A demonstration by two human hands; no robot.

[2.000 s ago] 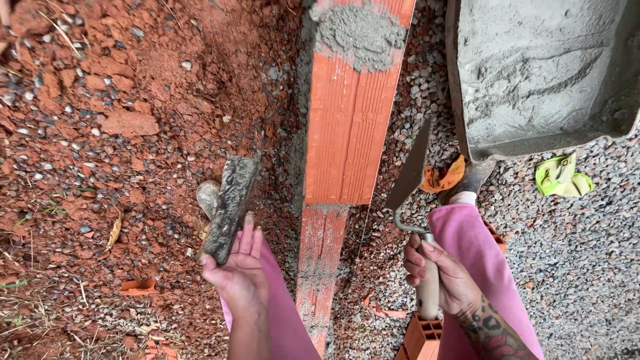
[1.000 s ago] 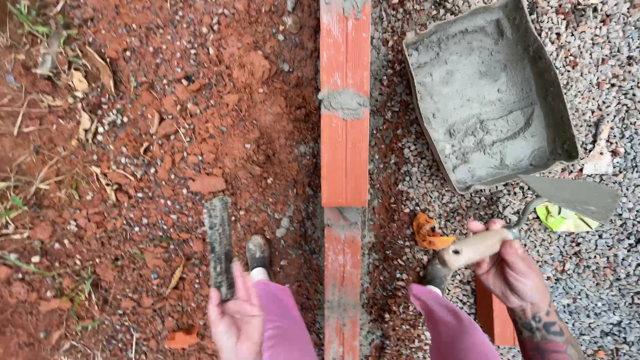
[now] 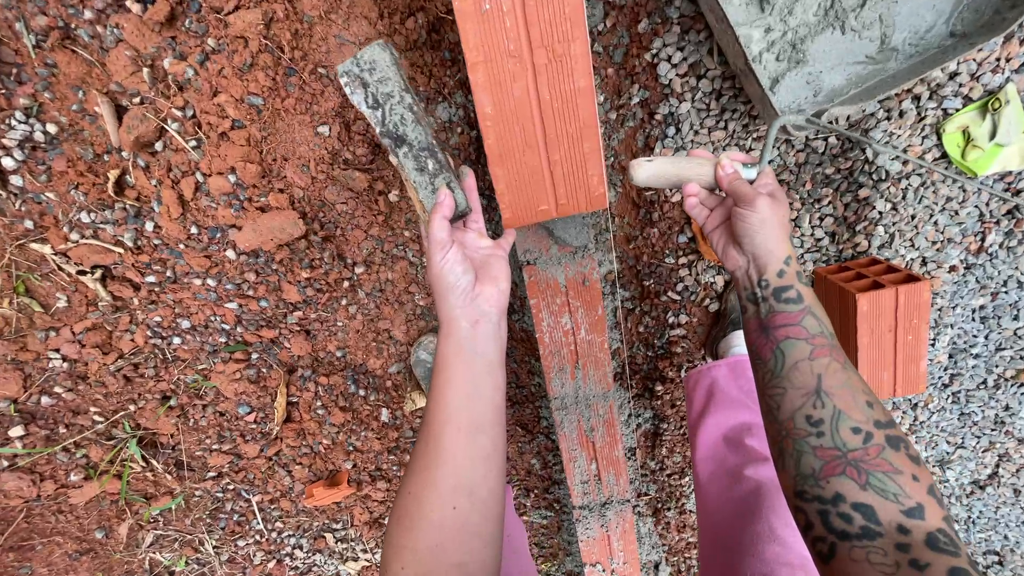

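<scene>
My left hand (image 3: 472,256) holds one end of a mortar-stained piece of wood (image 3: 400,120), its little-finger side close to the lower end of an orange hollow clay brick (image 3: 536,112). That brick lies on the upper course, above a lower brick course (image 3: 572,328) smeared with mortar. Wet mortar (image 3: 570,232) shows just below the brick's end. My right hand (image 3: 736,200) grips the wooden handle of a trowel (image 3: 676,172); its bent metal neck points up and right, and the blade is seen nearly edge-on over the gravel. A thin string (image 3: 620,304) runs along the wall's right side.
A mortar tray (image 3: 752,64) stands at upper right on gravel. A spare hollow brick (image 3: 888,320) stands right of my right forearm. A yellow-green crumpled item (image 3: 984,132) lies at far right. Red soil with clods covers the left, with a brick shard (image 3: 329,489). My feet straddle the wall.
The trowel has turned in my right hand, from blade-up two seconds ago to blade pointing right. My left hand, still holding the wood piece, has come close to the wall. The view has shifted.
</scene>
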